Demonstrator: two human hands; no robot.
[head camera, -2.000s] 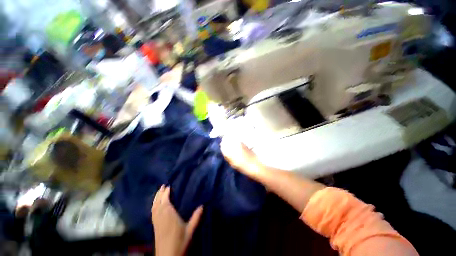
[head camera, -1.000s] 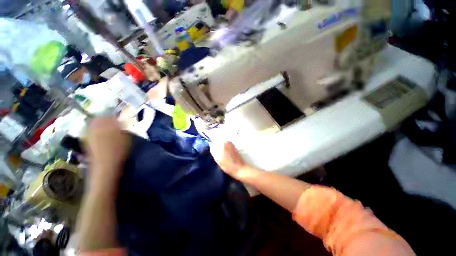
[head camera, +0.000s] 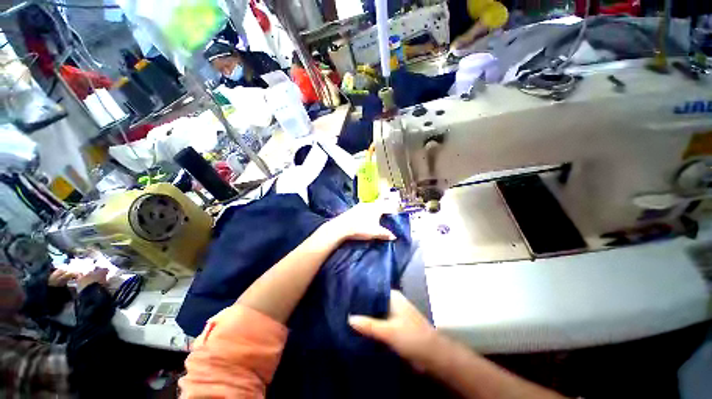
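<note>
The navy garment piece (head camera: 258, 241) drapes over the table's left side and down over my lap. Its edge lies by the needle area (head camera: 425, 204) of the cream-white sewing machine (head camera: 500, 128). My left hand (head camera: 363, 222) is on the cloth just left of the needle, its fingertips close to the presser foot and partly washed out by bright light. My right hand (head camera: 402, 331) is nearer me and grips the navy cloth, thumb on top. A grey panel (head camera: 414, 284) shows beside the navy edge, under the cloth.
A lime-green tag (head camera: 367, 181) hangs by the machine head. A flat black rectangle (head camera: 540, 214) lies on the machine bed. A yellowish machine (head camera: 156, 222) stands at left, with another person's hands (head camera: 78, 279) beyond. A masked person (head camera: 234, 68) sits further back. A lilac thread cone (head camera: 475, 72) stands behind.
The view has swung left. My left hand has come from the far left side of the cloth to the needle area. My right hand has left the table edge and moved down onto the navy cloth.
</note>
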